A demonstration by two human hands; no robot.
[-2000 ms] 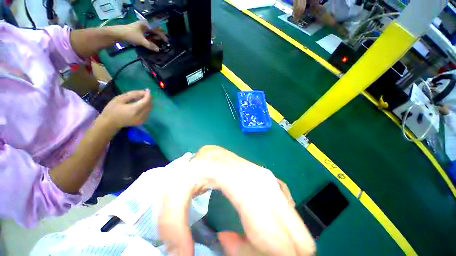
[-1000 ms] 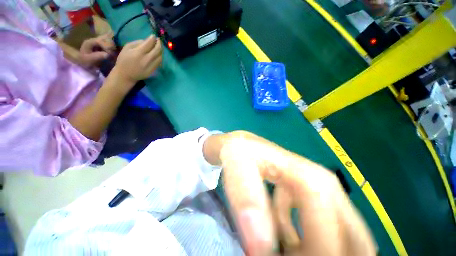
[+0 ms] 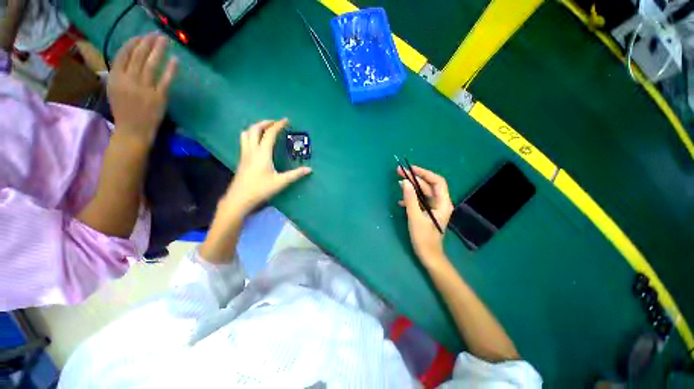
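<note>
A small black square module [image 3: 298, 145] with a pale centre lies on the green mat. My left hand [image 3: 262, 167] is beside it, thumb and fingers spread around its left side, seemingly not closed on it. My right hand [image 3: 426, 209] holds dark tweezers [image 3: 419, 191], their tips apart and pointing up and left above the mat, with nothing clear between them. A blue bin [image 3: 368, 55] with many small whitish pieces stands at the top, and thin silvery tweezers [image 3: 319, 45] lie to its left.
A dark smartphone [image 3: 500, 197] lies right of my right hand. A black machine [image 3: 199, 23] with red lights is at top left. A person in pink [image 3: 61, 182] sits at left, one hand over the mat edge. Yellow tape [image 3: 517, 147] edges the bench. Small black pieces [image 3: 651, 304] lie far right.
My large blurred hand has left the near foreground. Both my hands now show over the mat, with the module and the held tweezers in view. The view has shifted, so bin and machine sit higher.
</note>
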